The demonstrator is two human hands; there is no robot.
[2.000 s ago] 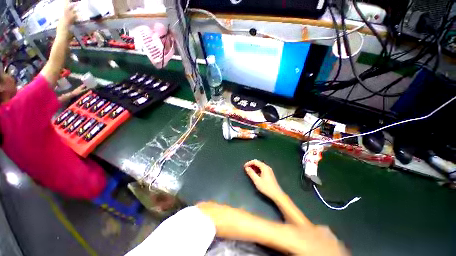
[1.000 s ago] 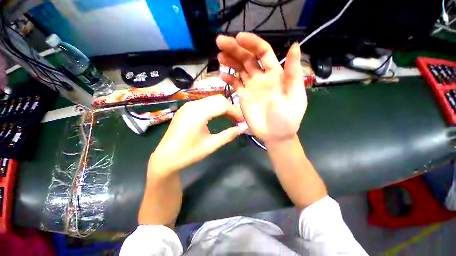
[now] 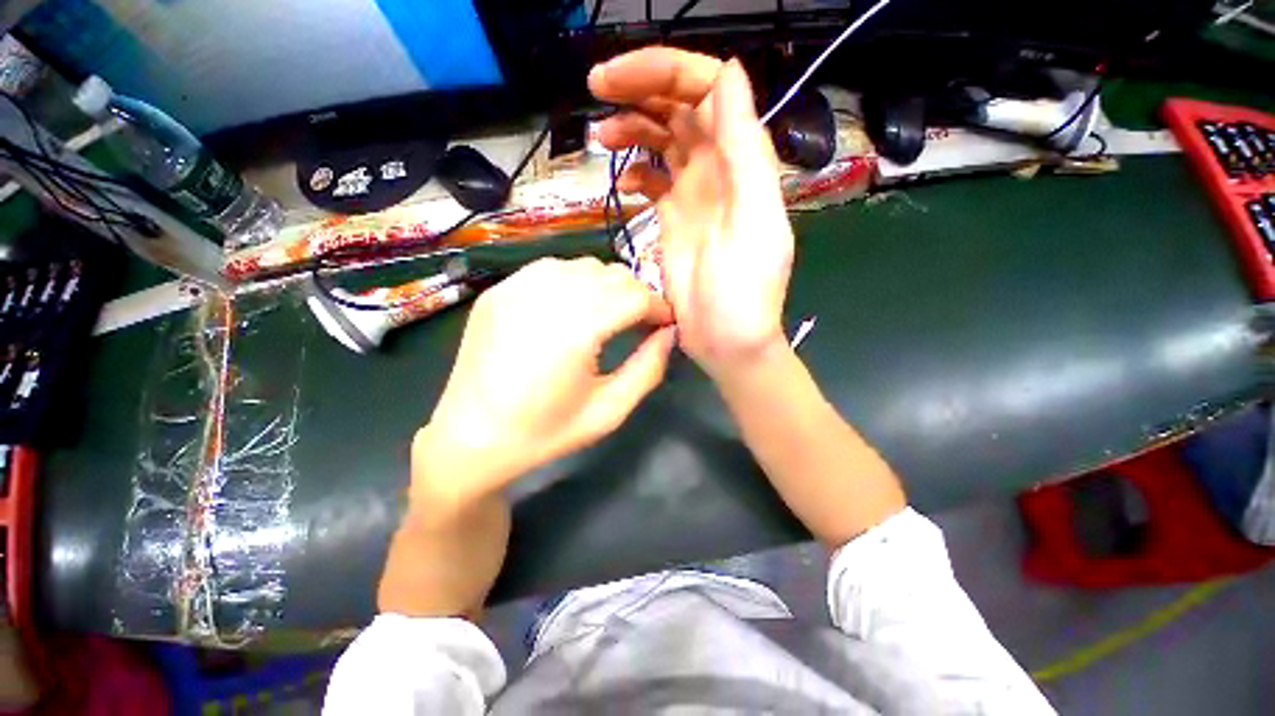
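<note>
My left hand (image 3: 552, 357) is bent in front of me, thumb and forefinger tips close together against the heel of my right palm. Whether a tiny piece is between them cannot be told. My right hand (image 3: 727, 231) is raised, palm turned toward the left hand, fingers apart and slightly curled, holding nothing visible. Behind the hands a white-and-red taped piece (image 3: 643, 249) with a black cord is partly hidden. The small end of a white cable (image 3: 804, 332) shows on the mat just right of my right wrist.
A taped white-and-red scanner-like piece (image 3: 366, 315) lies left of the hands. A clear bottle (image 3: 189, 168), black oval pad (image 3: 366, 171) and black mouse (image 3: 473, 178) are behind. Clear tape (image 3: 210, 476) covers wires at left. Red trays (image 3: 1230, 175) stand at the edges.
Both hands came together in front of me after the first frame. Since the second, my right hand has turned more edge-on, and a small white spot at my left fingertips no longer shows.
</note>
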